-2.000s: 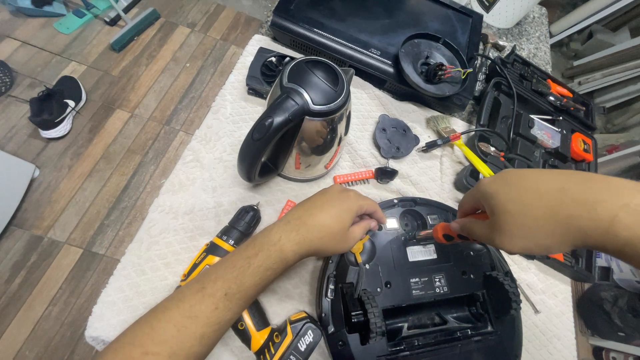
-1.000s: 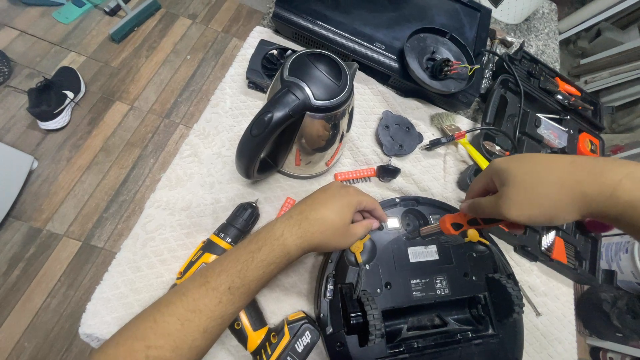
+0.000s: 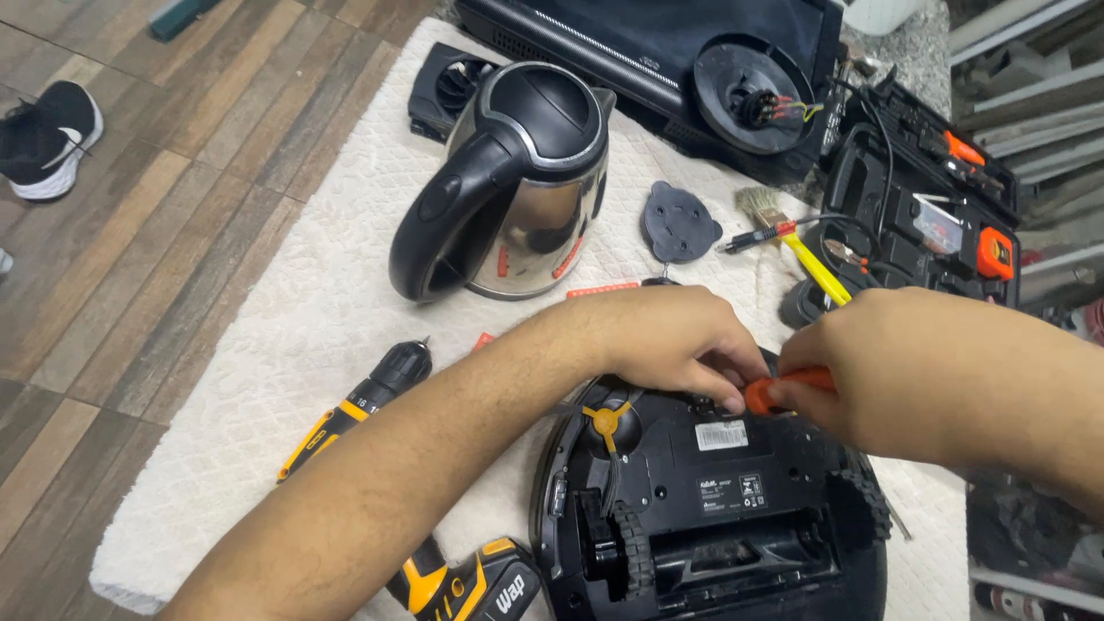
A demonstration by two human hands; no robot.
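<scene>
A black robot vacuum cleaner (image 3: 681, 483) lies underside up, its wheels and a yellow three-armed side brush (image 3: 606, 421) showing. My right hand (image 3: 849, 371) is closed around the orange handle of a screwdriver (image 3: 776, 391), held low over the vacuum's far edge. Its tip is hidden by my fingers. My left hand (image 3: 699, 345) rests at that same edge, fingertips touching or nearly touching the front of the screwdriver; whether it grips anything cannot be told. A yellow and black cordless drill (image 3: 354, 405) lies partly beneath my left forearm.
An electric kettle (image 3: 526, 172) stands on the white cloth (image 3: 259, 362), near a dark plastic cover (image 3: 680, 222) and a yellow-handled paintbrush (image 3: 811, 259). Behind are a black monitor (image 3: 586, 52), a kettle base (image 3: 750, 95), and a fan (image 3: 453, 86). An open tool case (image 3: 914, 216) lies right.
My left hand has moved right, away from the yellow side brush, to the front of the screwdriver. My right hand still holds the screwdriver. The view has shifted slightly.
</scene>
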